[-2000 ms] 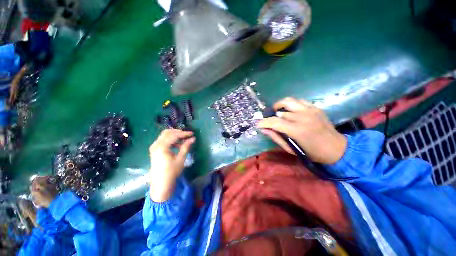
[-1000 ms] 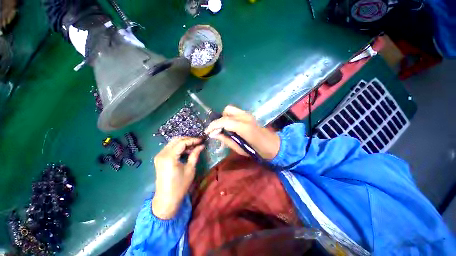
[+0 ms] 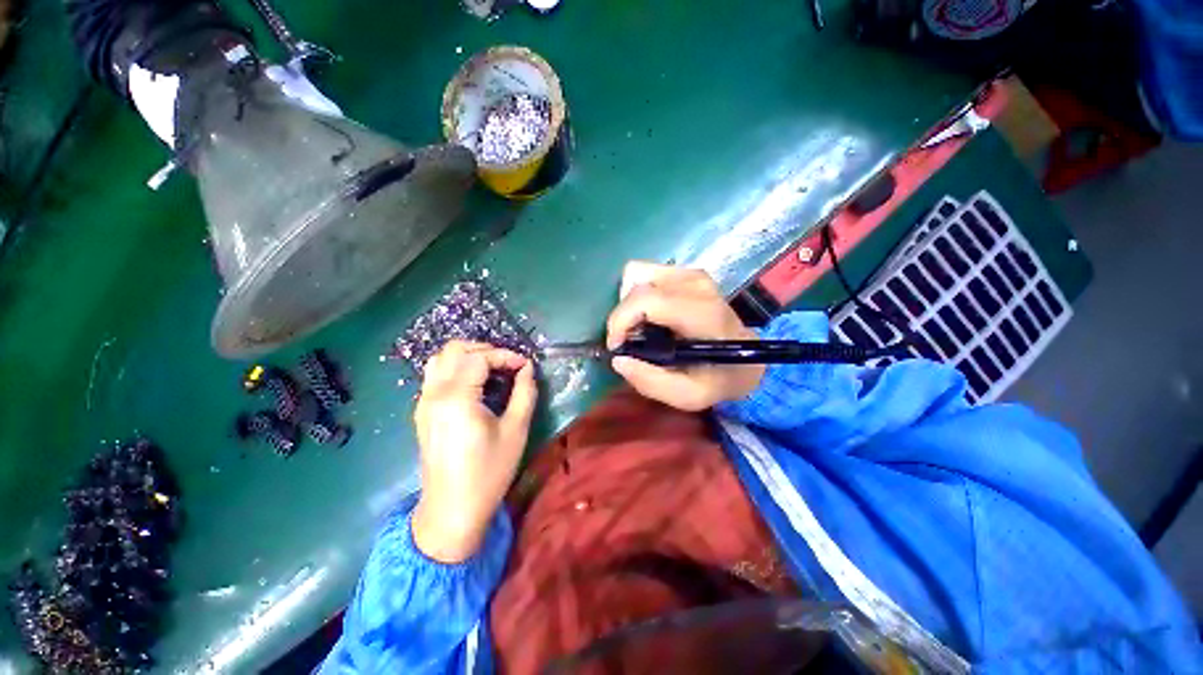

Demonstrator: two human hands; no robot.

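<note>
My right hand [image 3: 679, 336] is closed around the black handle of a soldering iron [image 3: 752, 352]. Its thin metal tip points left, close to my left fingertips. My left hand [image 3: 471, 429] holds a small dark component [image 3: 497, 390] between thumb and fingers, partly hidden by them. Just behind my left fingers lies a speckled silver-purple patch of small components [image 3: 455, 317] on the green bench. Whether the iron's tip touches anything is too small to tell.
Black ribbed pieces [image 3: 297, 400], one with yellow, lie left. A dark component heap [image 3: 112, 528] is far left. A grey fume hood [image 3: 310, 224] and a round tin with silvery bits [image 3: 512, 125] stand behind. A white slotted tray [image 3: 963, 297] is at right.
The iron has turned from slanting to nearly level, its tip now pointing left at my left fingers. The view has swung right since the earliest frame. My hands have come together from apart.
</note>
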